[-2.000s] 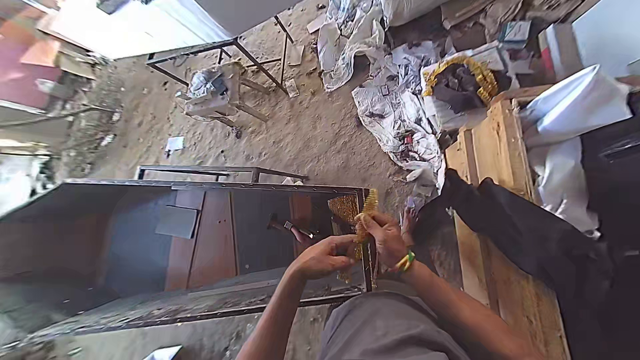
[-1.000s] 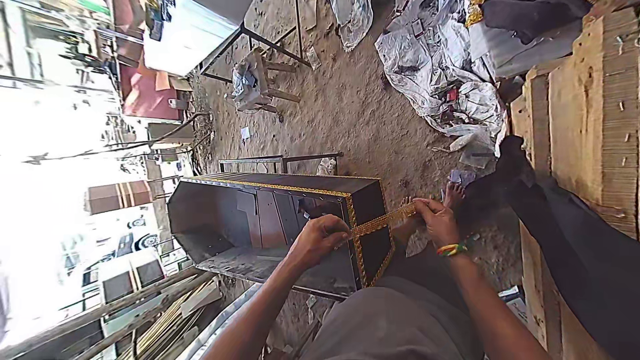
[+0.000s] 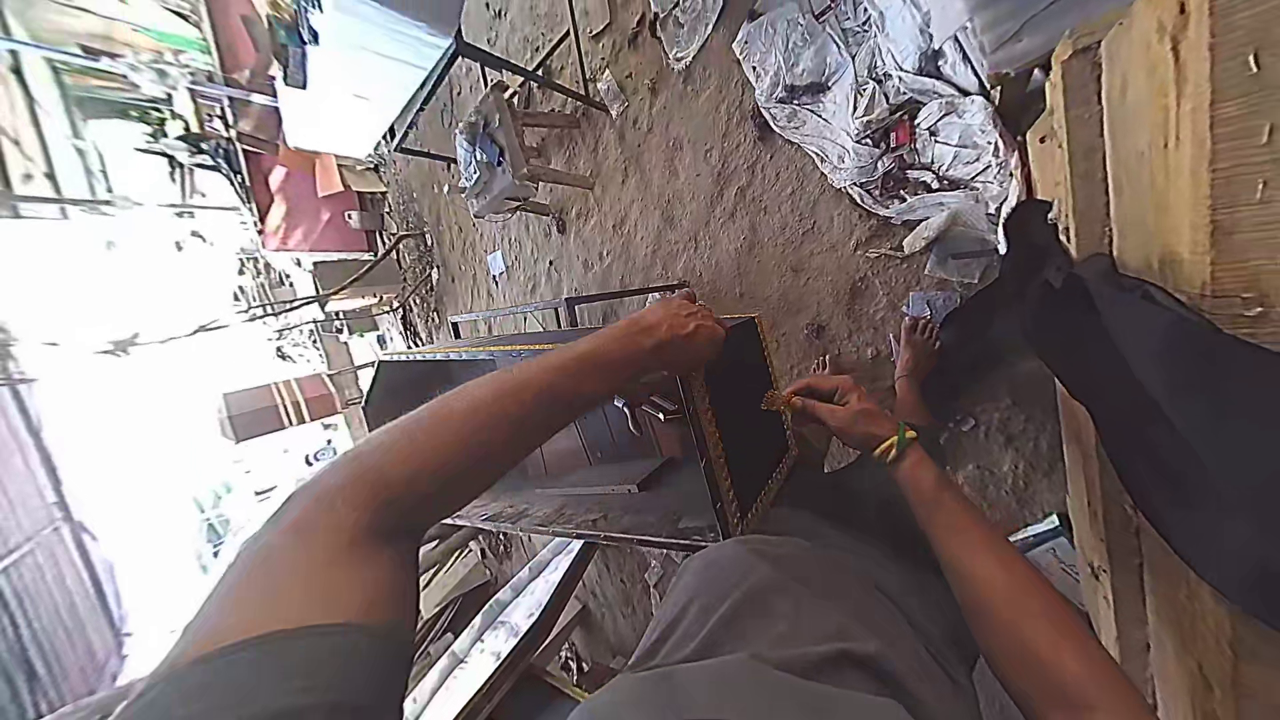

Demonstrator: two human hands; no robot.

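A long black coffin-shaped box (image 3: 745,400) with gold trim (image 3: 712,430) along its edges lies before me, its end panel towards the right. My left hand (image 3: 682,335) rests at the upper corner of that end, fingers curled; what is under them is hidden. Pinched between the thumb and fingers of my right hand (image 3: 845,412) is a short, bunched piece of gold trim (image 3: 778,400), beside the panel's right edge. Inside the box, partly behind my left forearm, lie a tool with a pale handle (image 3: 628,412) and a flat dark board (image 3: 600,478).
A wooden stool (image 3: 515,150) bearing a cloth or plastic bundle stands beyond the box, near a metal frame (image 3: 510,68). White plastic sheeting (image 3: 870,100) covers ground at the upper right. Rough wooden planks (image 3: 1160,180) and draped black cloth (image 3: 1150,370) are on the right. Another person's bare foot (image 3: 915,350) shows nearby.
One second ago a gold strip was stretched between my hands across the end panel. My left hand is now at the upper corner, and the piece in my right hand looks bunched.
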